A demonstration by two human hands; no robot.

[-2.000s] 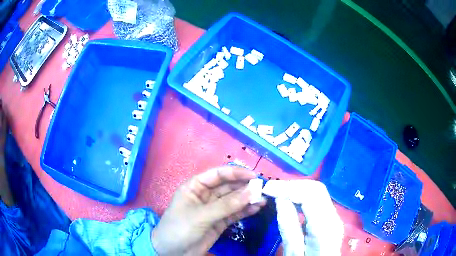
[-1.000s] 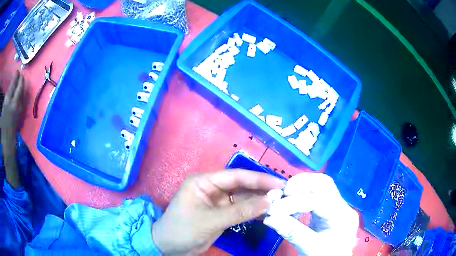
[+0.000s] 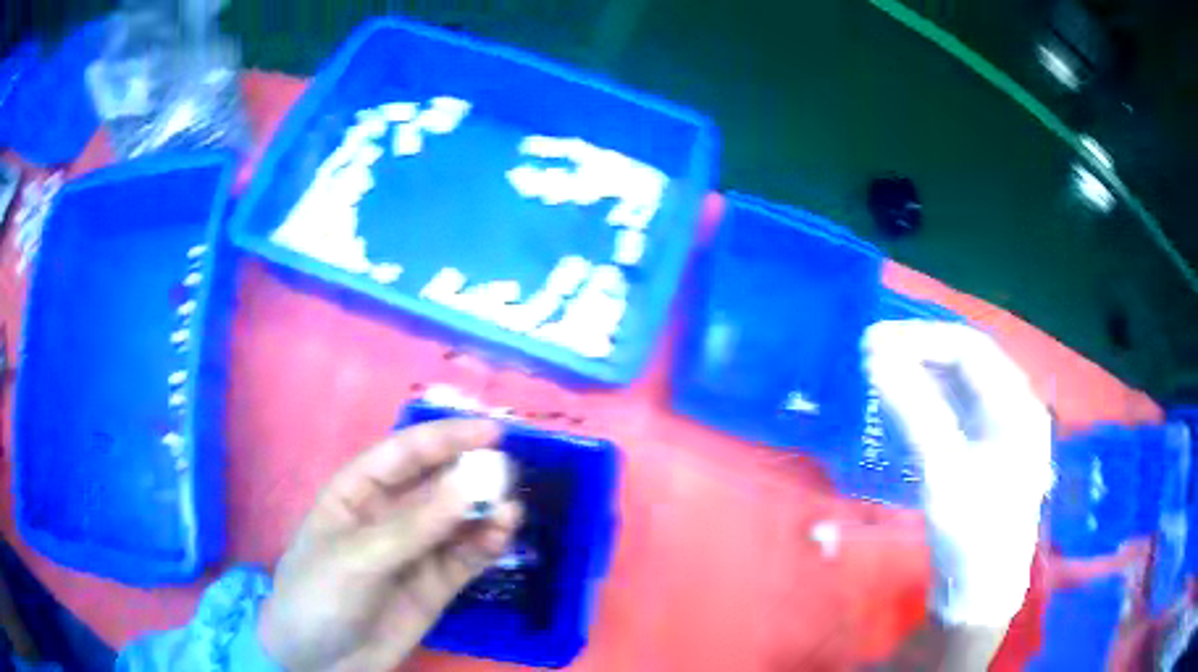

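Observation:
My left hand [image 3: 394,538] is bare and holds a small white housing [image 3: 481,481] between thumb and fingers, above the left part of the small parts tray [image 3: 602,538]. That tray is deep blue with dark contents and some shiny bits. My right hand [image 3: 966,453], in a white glove, is over the shallow blue tray [image 3: 883,488], which has small speckled metal parts. Its fingertips are overexposed and blurred, so whether they hold a part cannot be told.
The supply bin [image 3: 460,313] with scattered white housings lies at upper centre. The finished-parts bin [image 3: 210,394] with a row of housings is at left. A medium blue tray [image 3: 775,328] holds a white bit. A clear bag [image 3: 171,85] lies upper left.
My gloved right hand has left the housing and moved right to the shallow tray. My left hand still holds the housing. The view has swung right, so the bins appear further left.

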